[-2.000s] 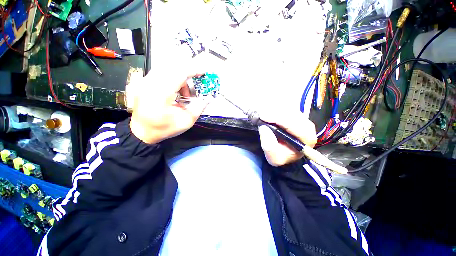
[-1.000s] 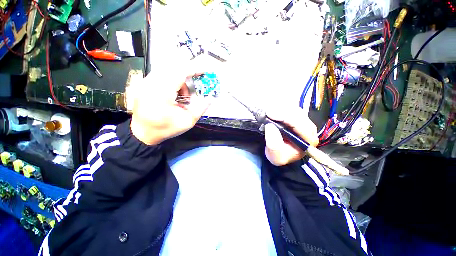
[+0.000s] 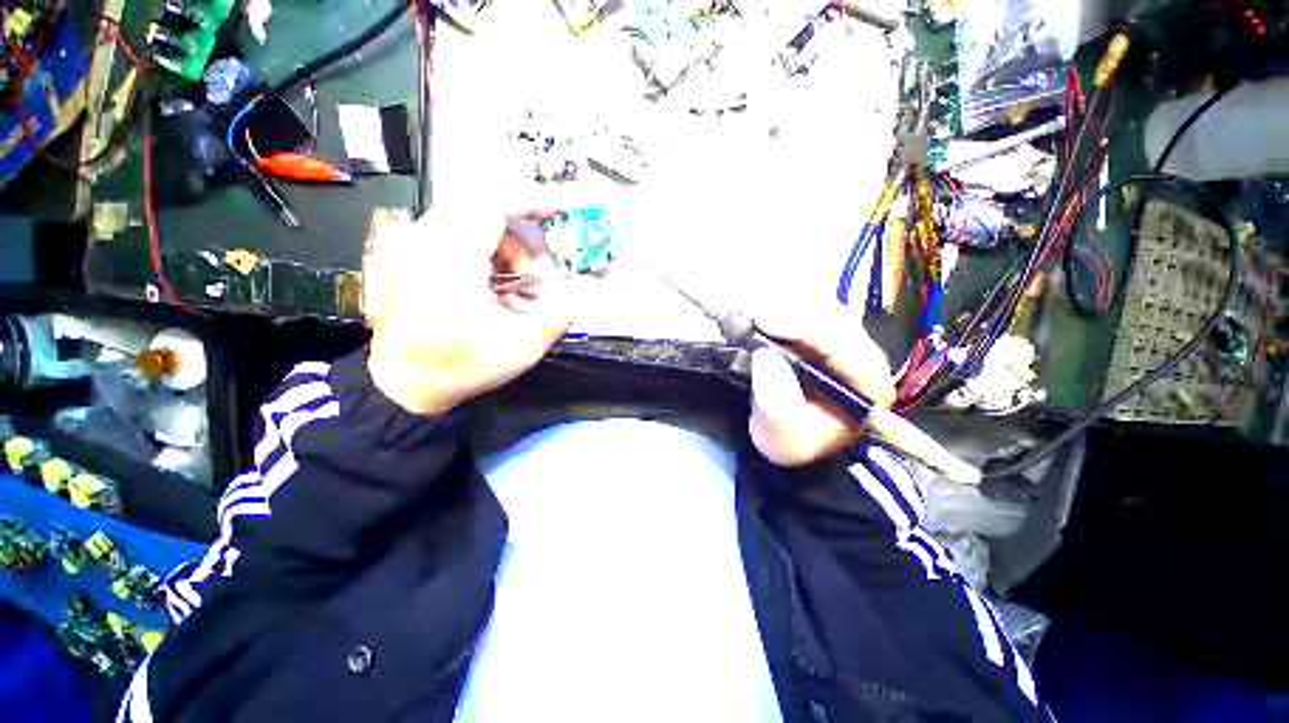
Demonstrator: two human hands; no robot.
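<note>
My left hand (image 3: pixel 460 304) holds a small teal circuit board (image 3: pixel 584 237) between its fingertips over the bright white sheet (image 3: pixel 707 156). The hand is overexposed, so the finger outlines are hard to see. My right hand (image 3: pixel 813 389) grips a soldering iron (image 3: pixel 827 384) like a pen. It has a dark grip, a pale rear end and a black cord running off to the right. Its thin tip points up and left towards the board, with a gap between them.
Small parts lie scattered on the sheet. Pliers with blue and yellow handles (image 3: pixel 926 233) and bundled wires are right of it. A beige perforated tray (image 3: pixel 1180 318) is far right. A red-orange clip (image 3: pixel 301 168) lies left. A blue bin (image 3: pixel 106 544) holds boards at lower left.
The iron's tip has backed away from the board, down and to the right, since the oldest frame. The left hand still holds the board. The view has shifted slightly.
</note>
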